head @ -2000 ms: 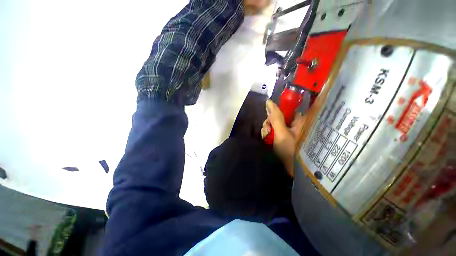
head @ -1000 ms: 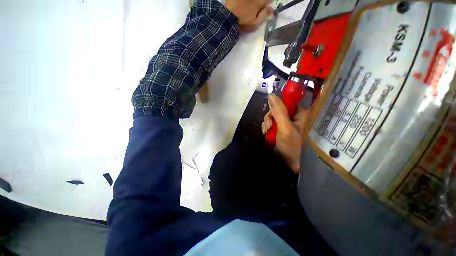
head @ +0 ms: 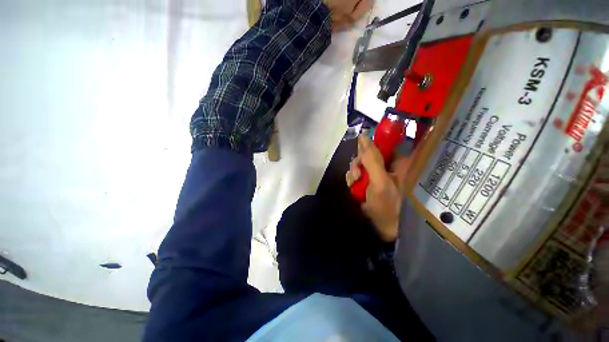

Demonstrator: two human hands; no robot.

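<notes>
The grey motor body of the cutting machine (head: 461, 267), with its "KSM-3" plate, fills the right side. My right hand (head: 379, 190) is closed round its red handle (head: 387, 137), below the red housing (head: 437, 73). My left hand (head: 346, 12) is at the top edge, partly cut off, over the white marker paper (head: 120, 120), just left of the machine's upright metal parts (head: 380, 57). Its fingers are too cut off to tell whether they hold anything. The plaid sleeve cover lies across the paper. The blade's contact with the fabric cannot be made out.
A thin yellowish strip (head: 274, 148) shows beside the left sleeve. Small dark pieces (head: 111, 266) and a dark item (head: 12, 267) lie near the paper's lower left edge. A dark surface (head: 334, 167) shows left of the handle. A light blue mask edge shows at the bottom.
The paper and small dark pieces sit slightly lower in view than one second ago. The motor body's plate has also shifted down. My left hand is higher and more cut off; my right stays on the handle.
</notes>
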